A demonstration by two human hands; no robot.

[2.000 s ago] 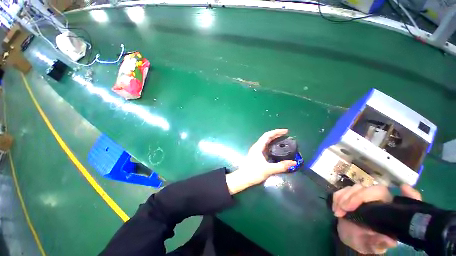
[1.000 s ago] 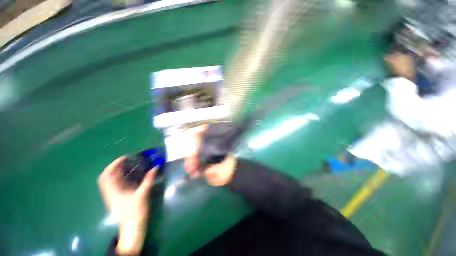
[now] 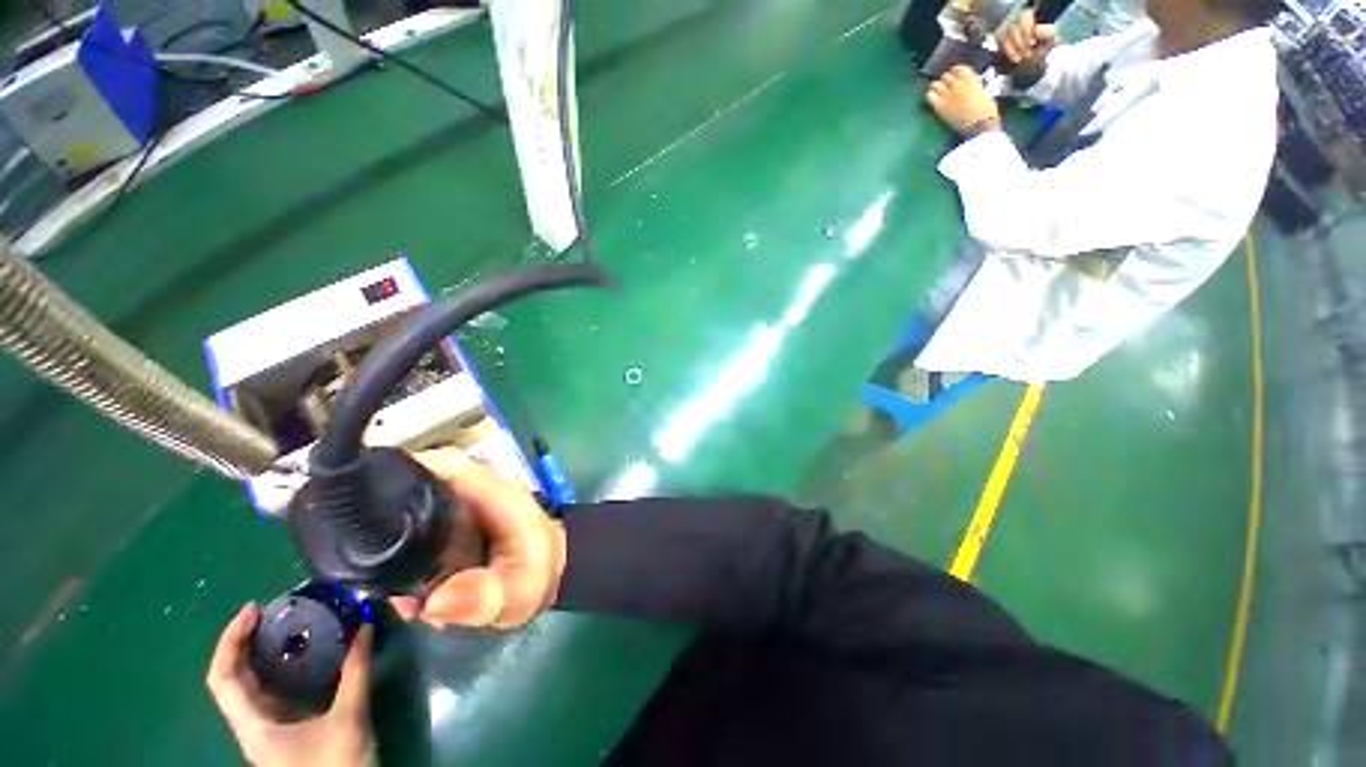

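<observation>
My left hand point(image 3: 292, 719) holds the round black unit point(image 3: 298, 647) near the lower left, its face up and a shiny blue part at its right side. My right hand point(image 3: 502, 552) is closed around the black electric screwdriver point(image 3: 378, 517), just above and right of the unit. The screwdriver's rear and ribbed cable point(image 3: 360, 397) face the camera, so its nose and bit are hidden. The white screw feeder point(image 3: 300, 333) with blue edges stands just beyond the screwdriver, partly covered by the cable and my right hand.
A small blue part point(image 3: 554, 474) is at the feeder's front right corner. A ribbed metal hose point(image 3: 135, 385) comes in from the left. A white post point(image 3: 535, 120) stands behind the feeder. A white-coated person point(image 3: 1109, 195) works at the upper right, near a blue stool point(image 3: 932, 402).
The view has swung towards the right side of the line and steadied. The screwdriver now points away from the camera, closer to the unit. Both hands keep their holds.
</observation>
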